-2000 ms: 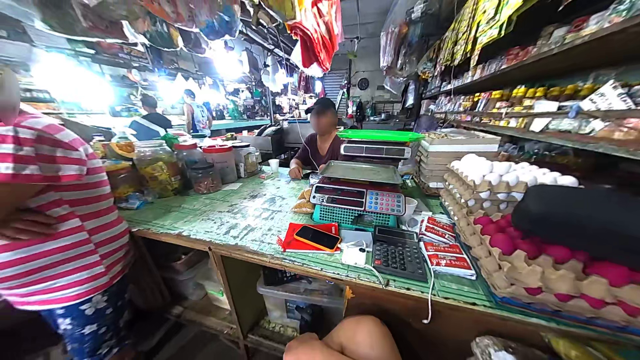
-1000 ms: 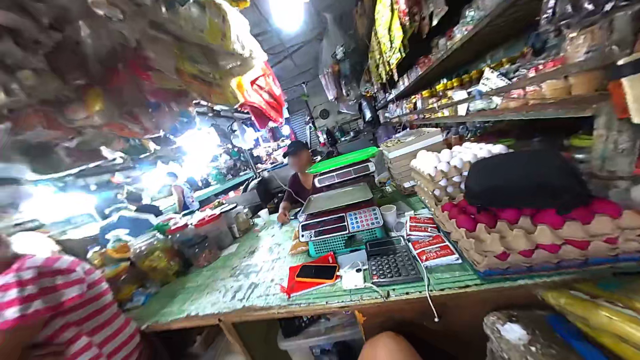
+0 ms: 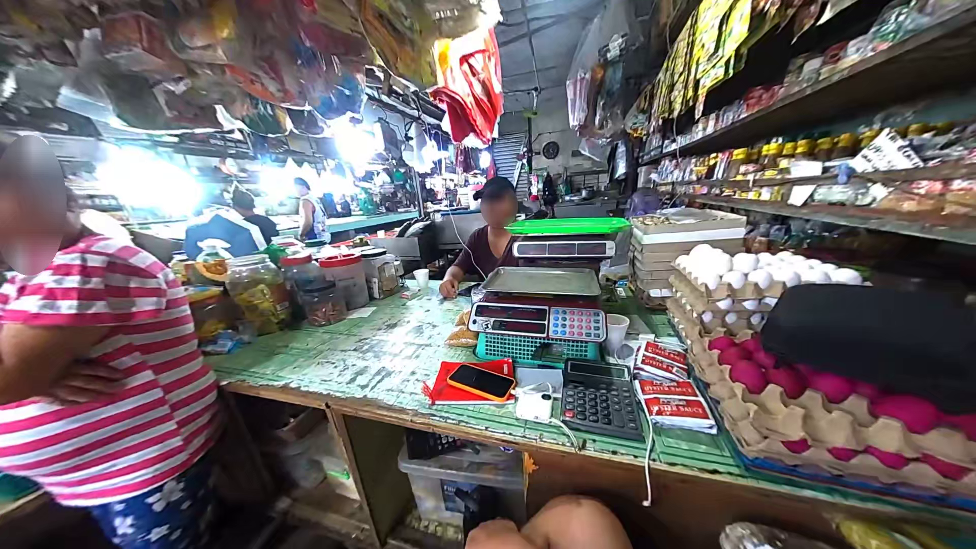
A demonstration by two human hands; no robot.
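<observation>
Neither my left hand nor my right hand can be made out; rounded bare skin (image 3: 579,524), apparently a bent knee, shows at the bottom edge. On the green worn counter (image 3: 358,339) before me, an orange-cased phone (image 3: 481,381) lies on a red packet (image 3: 444,390). Beside it are a white charger with a cable (image 3: 534,406), a black calculator (image 3: 602,400) and red-and-white sauce packets (image 3: 675,402). Behind them stands a digital scale (image 3: 537,320) with a metal tray (image 3: 543,281). A second scale (image 3: 564,248) has a green tray (image 3: 568,226).
Cartons of white (image 3: 743,267) and pink eggs (image 3: 831,385) stand right, with a black object (image 3: 877,343) over them. Lidded jars (image 3: 255,293) line the left. A person in a striped shirt (image 3: 114,358) stands left; another (image 3: 488,244) sits behind the counter. A plastic bin (image 3: 461,480) sits below.
The view tilted and has levelled again. The phone, calculator and scales keep their places on the counter.
</observation>
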